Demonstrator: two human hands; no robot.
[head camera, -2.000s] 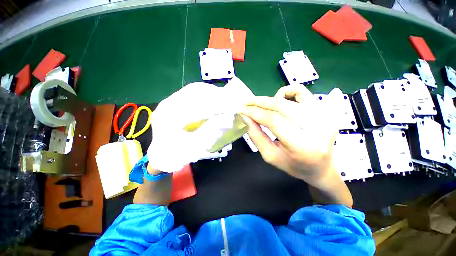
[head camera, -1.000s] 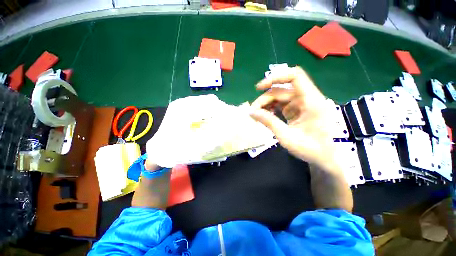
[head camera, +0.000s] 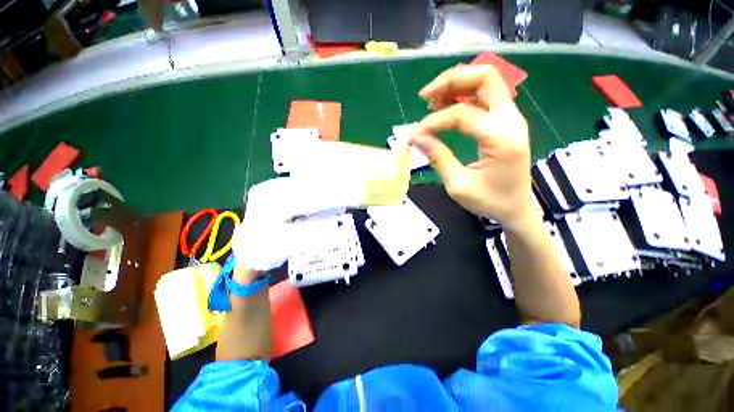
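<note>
My left hand, in a white glove with a blue wrist band, holds white-to-pale-yellow sheets. My bare right hand is raised to the right of them. Its thumb and index fingertips are close together at the sheets' upper right corner; whether they pinch the corner or a thin film cannot be told. Below the sheets, a silver-white unit with dot rows lies on the black mat. A second unit lies tilted to its right. The glove and sheets blend together.
Stacked units lie at right. Units and red pads sit on the green belt. At left are scissors, a pale yellow pad, a tape roll in its dispenser and a reddish-brown board. A red pad lies near my left wrist.
The view has tilted up. The sheets have turned and moved up, uncovering the units below. My right hand left the sheets, opened somewhat, then rose with its fingertips again close to their corner.
</note>
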